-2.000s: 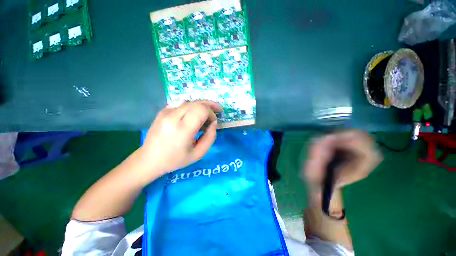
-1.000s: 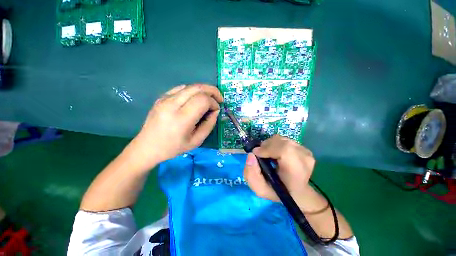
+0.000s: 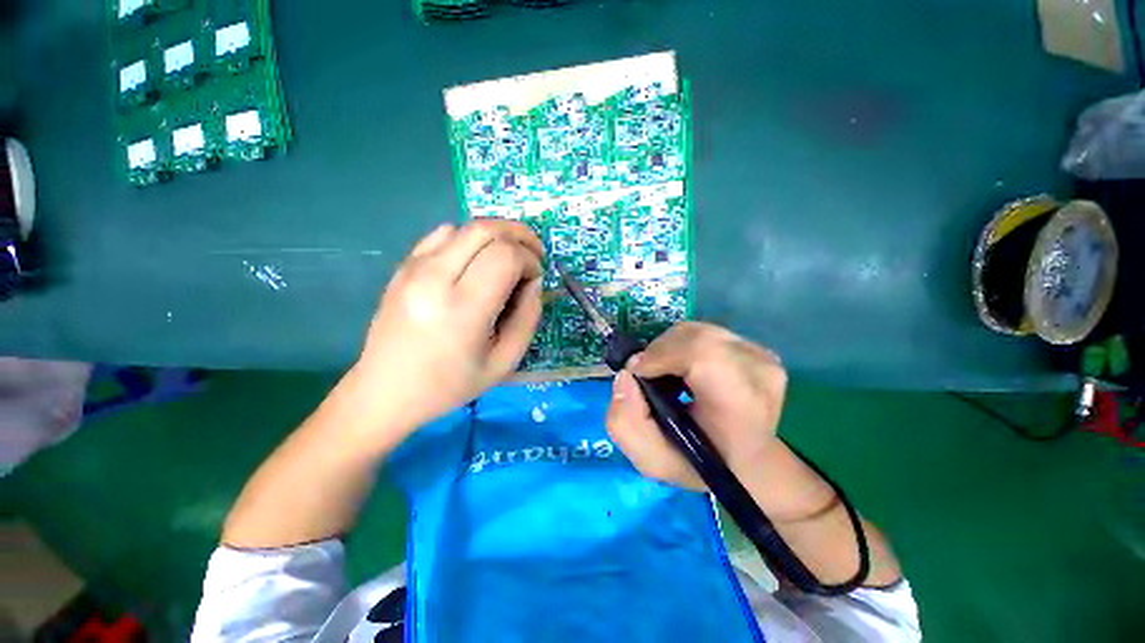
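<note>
The green PCB panel [image 3: 615, 163] lies on a pale tan backing board [image 3: 565, 86], which shows as a strip at its far end. My right hand [image 3: 703, 402] holds the soldering iron [image 3: 684, 433] like a pen. Its metal tip points up and left at the panel's middle row. My left hand [image 3: 458, 308] rests over the panel's left edge, fingertips pinched together near the iron's tip. Solder wire is too thin to make out between the fingers. The left hand hides the panel's lower left part.
Stacked PCB panels [image 3: 201, 88] with white squares lie at the far left, another pile [image 3: 483, 8] at the top edge. A solder spool or tin [image 3: 1048, 270], a clear bag [image 3: 1111, 136] and a tan card [image 3: 1082, 32] are at right. Silvery bits [image 3: 265, 273] lie left. The blue apron [image 3: 565, 528] is below.
Since the first frame my right hand has come from the right to the panel with the iron. Since one second ago the view has shifted; the iron's tip and left fingertips lie further in over the panel.
</note>
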